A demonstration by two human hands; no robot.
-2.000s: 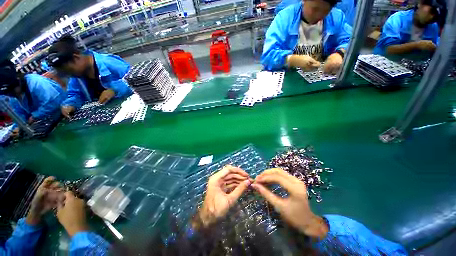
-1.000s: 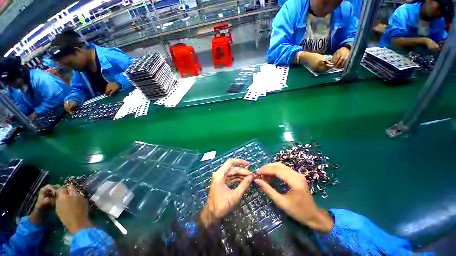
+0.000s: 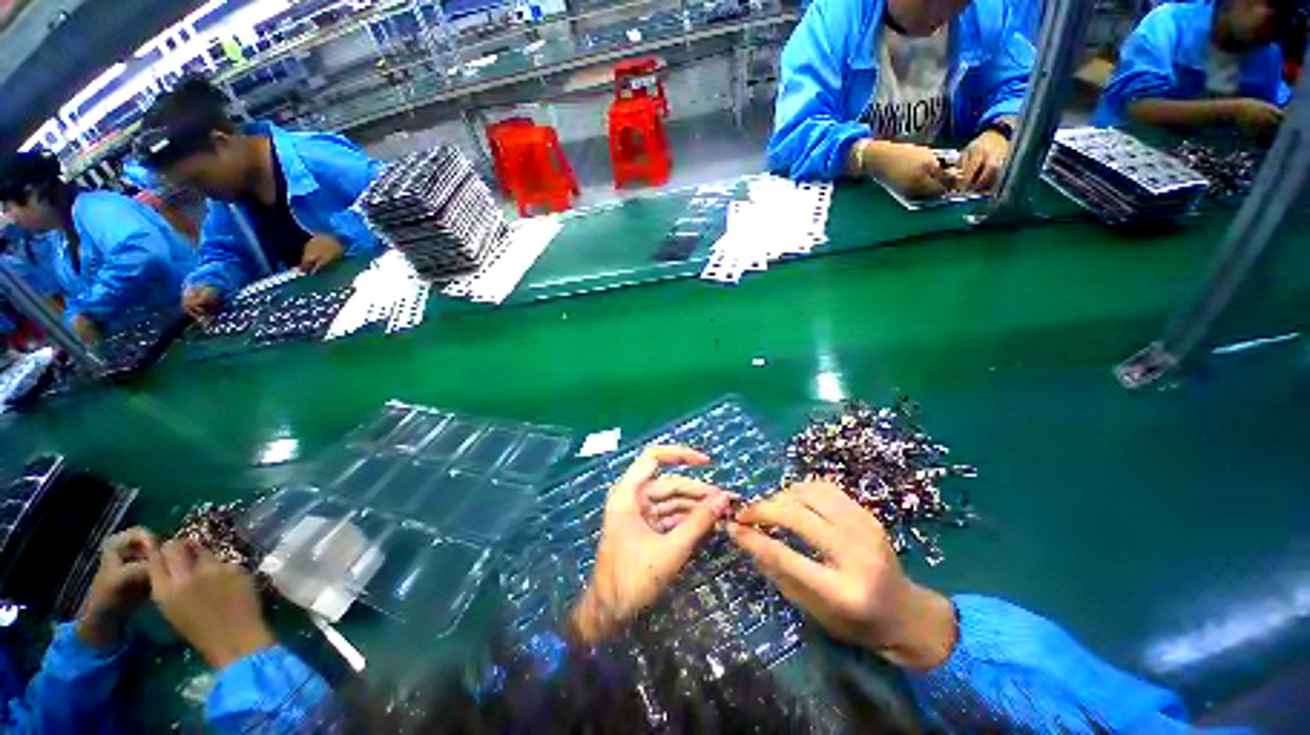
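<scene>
My left hand point(image 3: 654, 539) and my right hand point(image 3: 826, 560) meet at the fingertips over the near blister tray. They pinch a tiny dark, coppery part point(image 3: 734, 508) between them; its exact shape is too small to tell. The clear blister tray point(image 3: 575, 528) has many small pockets, and the nearer ones hold glittering parts. Its near edge is hidden by my hands and by dark hair at the bottom of the picture. A loose parts pile point(image 3: 884, 467) lies just right of the tray, beyond my right hand.
A large-pocket blister tray point(image 3: 460, 488) lies left, with a white packet point(image 3: 322, 563) at its left. A neighbour's hands point(image 3: 180, 574) work at far left by another parts pile point(image 3: 216, 531). Across the bench are people, stacked sheets point(image 3: 431, 216) and metal posts point(image 3: 1171, 323).
The view has shifted slightly. My hands stay together at the fingertips; my right fingers are bent a little more over the part. A small speck shows on the green surface beyond the tray.
</scene>
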